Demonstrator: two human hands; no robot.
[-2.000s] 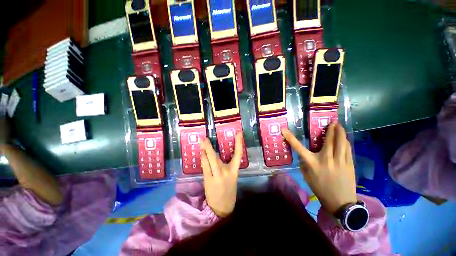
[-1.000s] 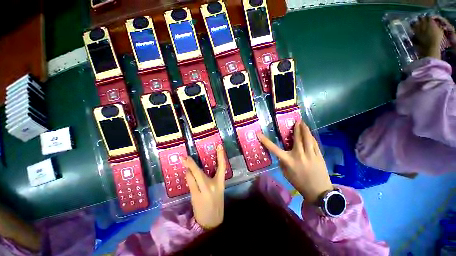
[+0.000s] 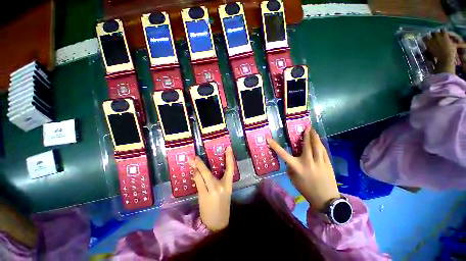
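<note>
Two rows of open flip phones with red keypads and gold-framed screens stand in a clear plastic tray [image 3: 115, 201]. Three phones of the back row, one of them here [image 3: 199, 36], show lit blue screens with white text. The front right phone [image 3: 296, 96] shows pale text on a dark screen; the other front screens, such as the front left one [image 3: 124, 131], are dark. My left hand [image 3: 213, 196] has two spread fingertips on the keypads of two middle front phones. My right hand [image 3: 310, 165] has fingertips on the keypads of the two right front phones. Neither hand grips anything.
A leaning stack of white batteries [image 3: 29, 97] stands at the left, with two loose batteries [image 3: 60, 132] beside it. A brown board [image 3: 153, 6] lies behind the tray. Another person's hand [image 3: 440, 51] works over a clear tray [image 3: 413, 63] at the right. Another arm shows at lower left.
Pale text has appeared on the front right phone's screen. The view has shifted, bringing the right-hand person's hands and tray into sight. My fingertips stay on the same keypads.
</note>
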